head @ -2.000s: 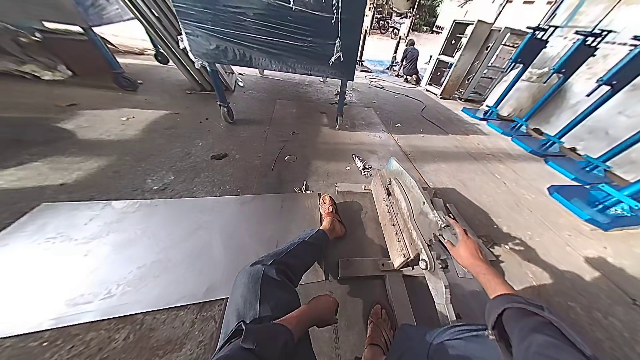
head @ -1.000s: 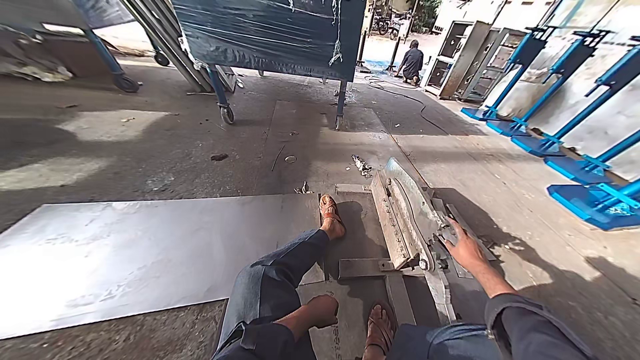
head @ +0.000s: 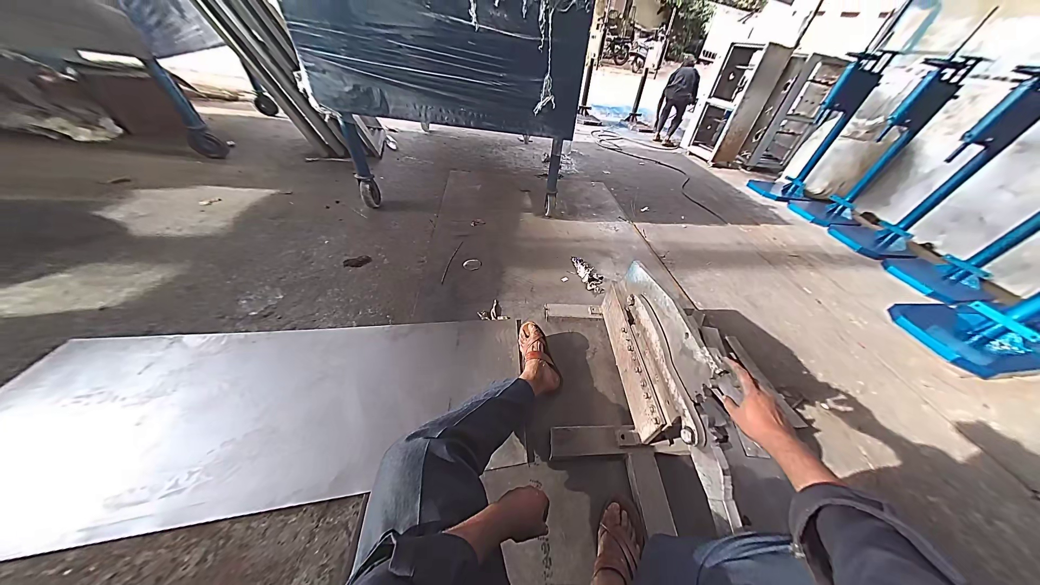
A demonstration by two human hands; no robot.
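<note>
A floor-mounted lever shear of worn metal stands on the floor just right of centre. At its right side my right hand rests with spread fingers near the pivot end; its fingertips are partly lost against the metal parts, so its hold is unclear. My left hand is curled beside my bent left leg, and whether something is inside it cannot be seen. A large shiny sheet of metal lies flat on the left. My sandalled left foot is at the sheet's right end.
Ahead stands a wheeled frame wrapped in dark plastic. Blue metal stands line the right wall. A person is beside metal cabinets at the back. A cable and small scraps lie on the floor.
The person in the background has gone from a low, crouched posture to standing bent forward. My hands and the shear show no plain change.
</note>
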